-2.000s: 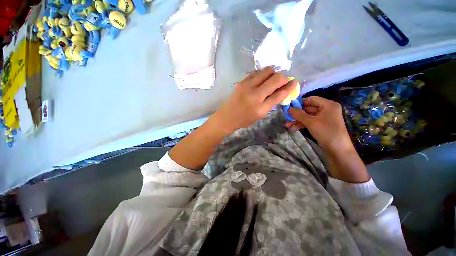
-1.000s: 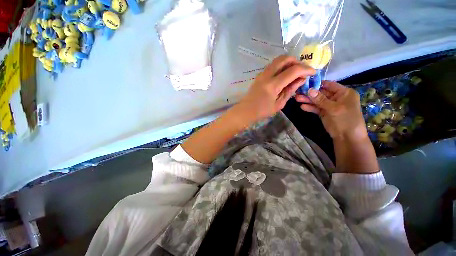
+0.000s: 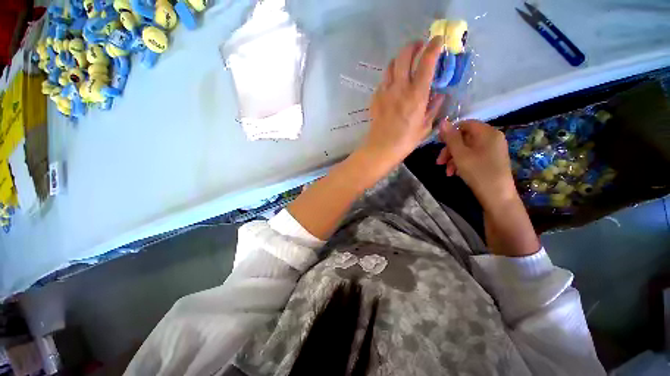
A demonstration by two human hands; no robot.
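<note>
A yellow-and-blue plush piece [image 3: 452, 55] lies in a clear shiny bag on the table's right part, its yellow heads pointing away from me. My left hand [image 3: 404, 99] rests on the bag and the plush's left side, fingers spread; its fingertips partly cover the blue part. My right hand [image 3: 474, 158] is at the table's front edge, thumb and fingers pinched on the near end of the clear bag. The film between the hands is thin and hard to see.
A whitish stack of empty bags [image 3: 268, 81] lies mid-table, with loose film beside it. A plush pile [image 3: 99, 48] is at far left. Blue thread snips [image 3: 551, 35] lie at upper right. An open carton [image 3: 632, 147] holds packed plush [image 3: 562, 161] below the table edge at right.
The plush went from between both hands into the clear bag and now lies farther up the table. My left hand has moved forward onto it; my right hand has moved to the bag's near end.
</note>
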